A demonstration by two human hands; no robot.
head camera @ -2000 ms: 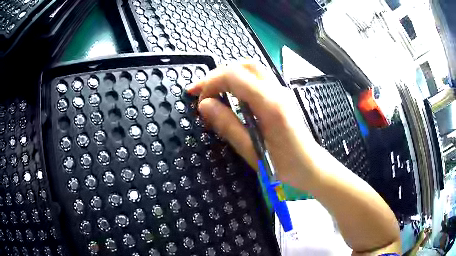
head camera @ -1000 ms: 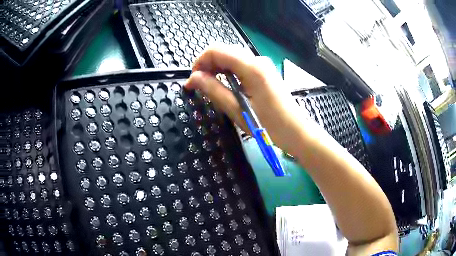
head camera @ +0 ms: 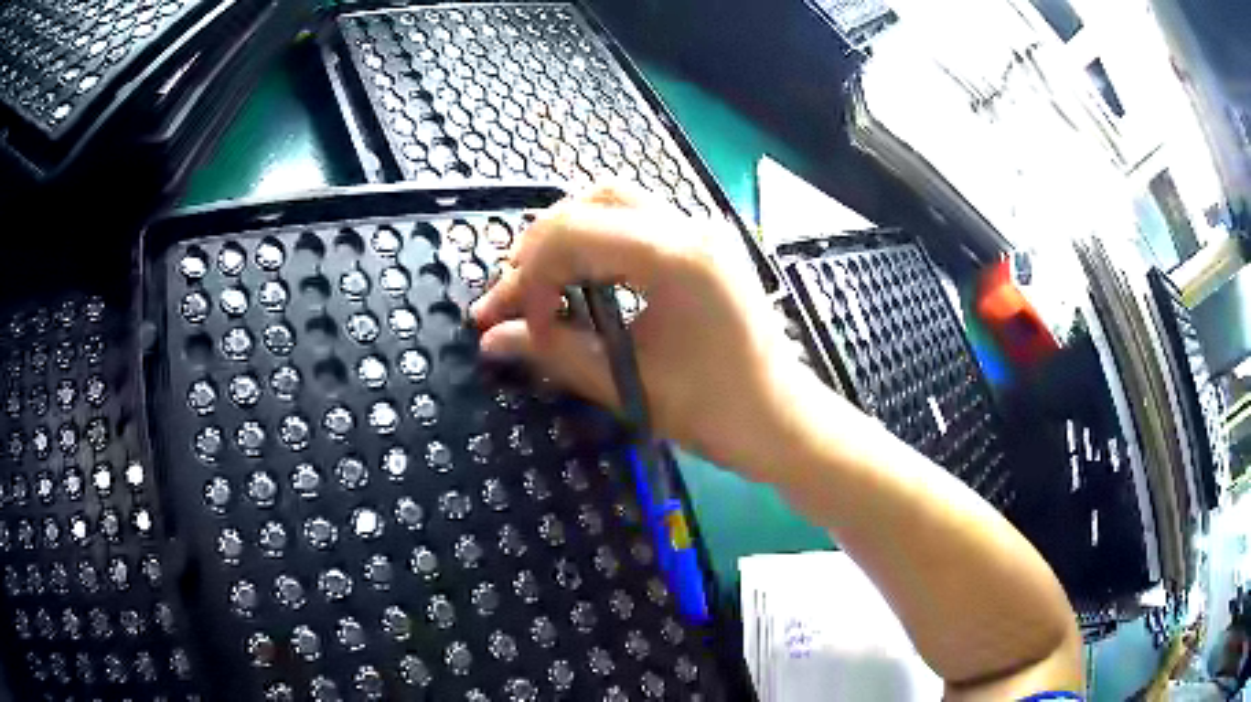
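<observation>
A black pocketed tray (head camera: 323,453) fills the middle and lower left, with small round silvery parts (head camera: 366,523) in most pockets and several empty pockets near its upper middle. My right hand (head camera: 645,322) is over the tray's upper right, thumb and fingertips close together at the pockets. It holds a pen (head camera: 668,528) with a blue cap and yellow band, which points down toward me. Whether a part is between the fingertips cannot be told. My left hand is not in view.
Another pocketed tray (head camera: 508,96) lies behind, one with parts (head camera: 69,466) at left, and a smaller one (head camera: 899,343) at right. Handwritten white paper (head camera: 809,645) lies lower right. An orange-red object (head camera: 1013,309), paper stacks (head camera: 960,124) and tray stacks stand around the green mat.
My right hand has moved slightly down and left over the tray, fingertips now lower among the pockets. The pen has swung to a steeper angle. The view has shifted a little.
</observation>
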